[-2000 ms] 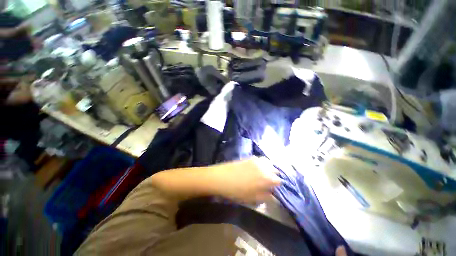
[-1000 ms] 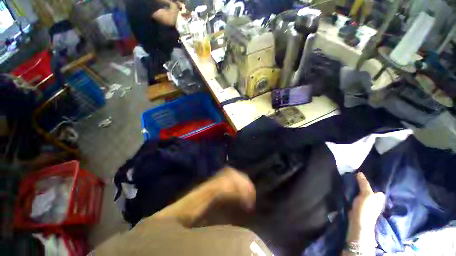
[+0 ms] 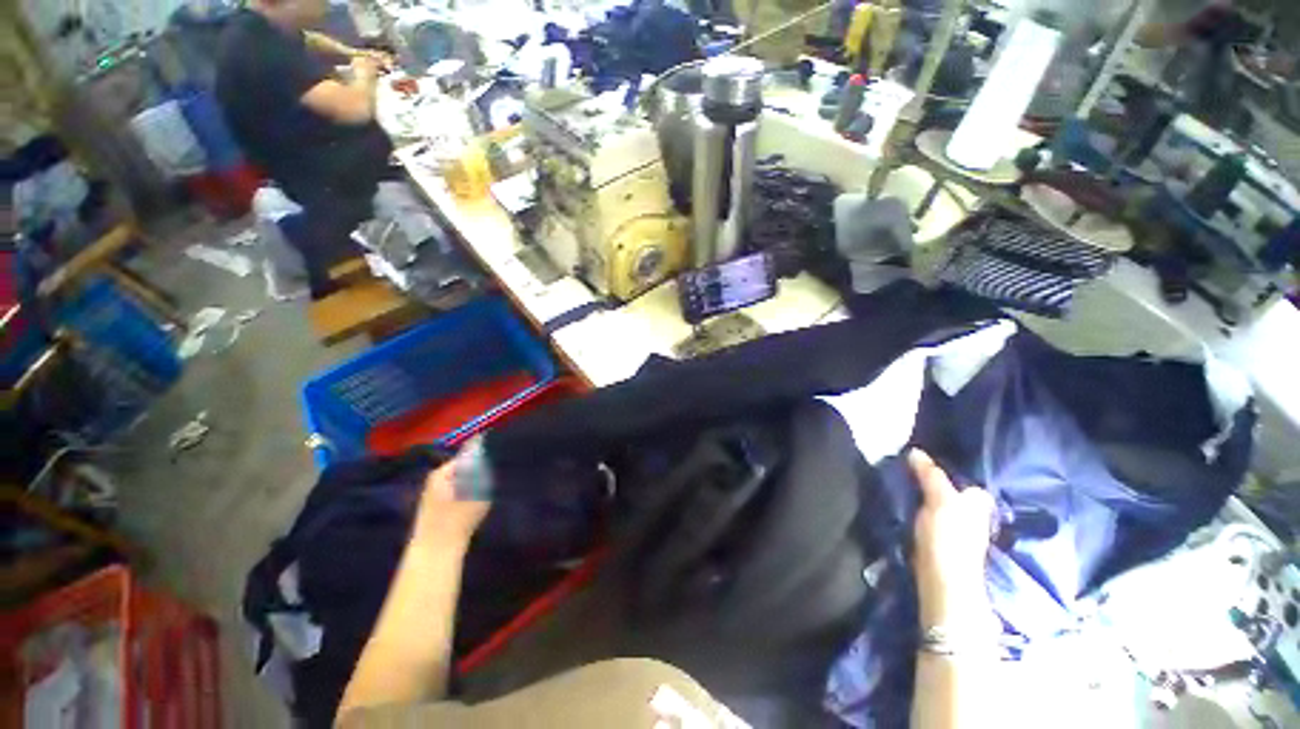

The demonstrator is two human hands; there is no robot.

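Observation:
A large dark garment piece [image 3: 741,499] lies over the table edge and hangs towards my lap. White panels [image 3: 898,399] and a shiny navy part [image 3: 1062,484] are joined to it or lie on it at the right. My left hand [image 3: 459,491] is at the garment's left part, fingers gripping the dark cloth beside the crates. My right hand [image 3: 952,527] holds the cloth beside the white panel, thumb up. The white machine [image 3: 1212,612] shows at the lower right under glaring light.
A smartphone [image 3: 730,285] stands by a steel flask [image 3: 727,164] and a beige machine [image 3: 613,200]. A blue crate [image 3: 428,373] is left of the table, a red crate [image 3: 86,641] lower left. A striped bundle [image 3: 1019,259] lies behind. A person [image 3: 292,114] sits at upper left.
My left hand has moved left and down along the dark cloth, which is now spread wider. My right hand stays by the white panel. The view has shifted right since a second ago.

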